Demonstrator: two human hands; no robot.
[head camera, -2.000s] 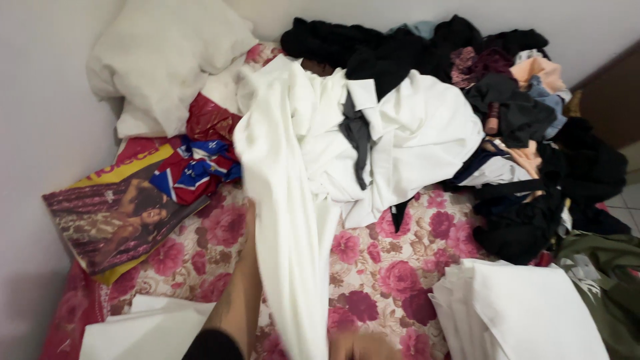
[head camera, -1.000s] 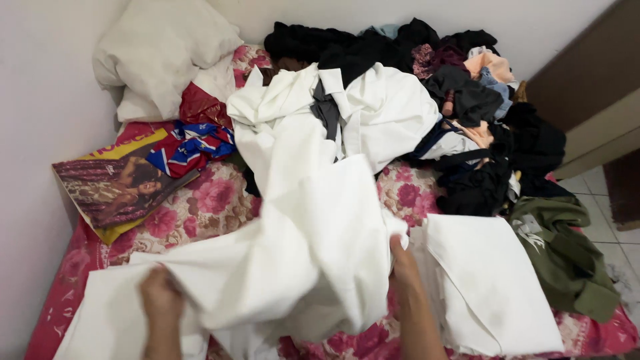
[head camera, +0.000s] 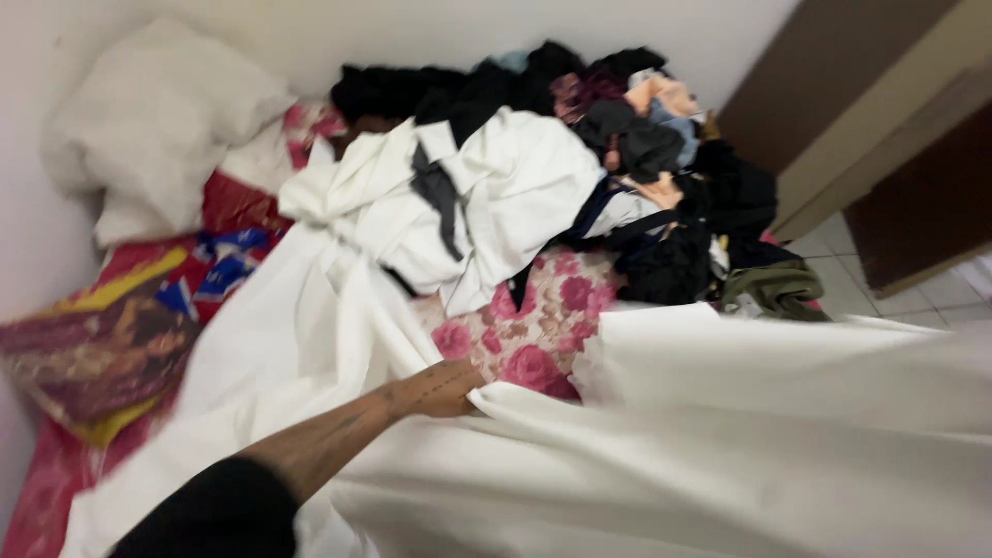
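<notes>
A large white cloth (head camera: 620, 465) stretches across the lower right, blurred in part. My left hand (head camera: 446, 389), on an arm with a black sleeve, grips its edge near the middle of the view. My right hand is out of view. More white fabric (head camera: 287, 310) runs down the left side from a crumpled heap of white cloth (head camera: 527, 170) with a dark grey strip (head camera: 438, 194) on it. Beneath lies a bedsheet with pink flowers (head camera: 535, 364). At the right, the spread cloth hides most of what lies under it.
Dark and coloured clothes (head camera: 643, 147) are piled along the wall. An olive-green garment (head camera: 775, 287) lies at the right edge of the bed. A cream cushion-like bundle (head camera: 163, 124) and a printed plastic bag (head camera: 101, 341) are at the left. Beyond is a tiled floor (head camera: 922, 294).
The white cloth, held bunched between both hands a second ago, is now spread out to the right. My left hand has moved right, towards the middle; my right hand has left the view.
</notes>
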